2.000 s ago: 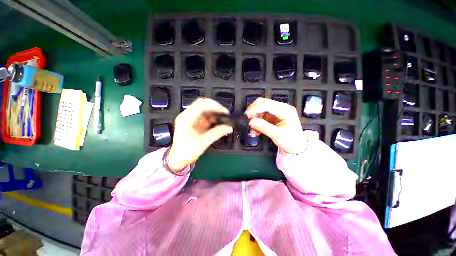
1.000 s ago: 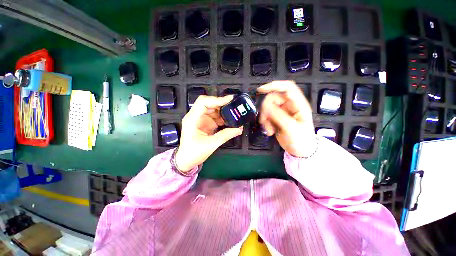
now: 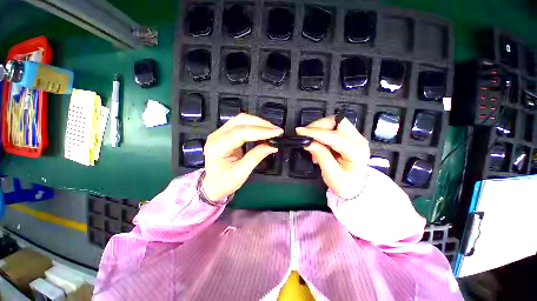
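Observation:
A black smartwatch body [image 3: 289, 141] is held edge-on above the foam tray, between both hands. My left hand [image 3: 235, 154] pinches its left end with thumb and fingers. My right hand [image 3: 337, 151] pinches its right end. The dark foam tray [image 3: 315, 45] lies beneath, with glossy black watch bodies in most pockets. Two pockets at its top right are empty. My hands hide parts of the lower two rows. The screen of the held body cannot be seen.
Left of the tray are a single watch body [image 3: 145, 72], white scrap [image 3: 155, 113], pen [image 3: 115, 111], label sheets [image 3: 80, 127], bottle [image 3: 50, 79] and red tray [image 3: 42, 130]. Right are a black box with red lights [image 3: 484, 94], a second foam tray [image 3: 506, 134] and clipboard [image 3: 505, 226].
The held body showed a lit screen in my left hand a second ago; now it is edge-on. My right hand has closed on its right end. The lit screen in the tray's top row is now dark.

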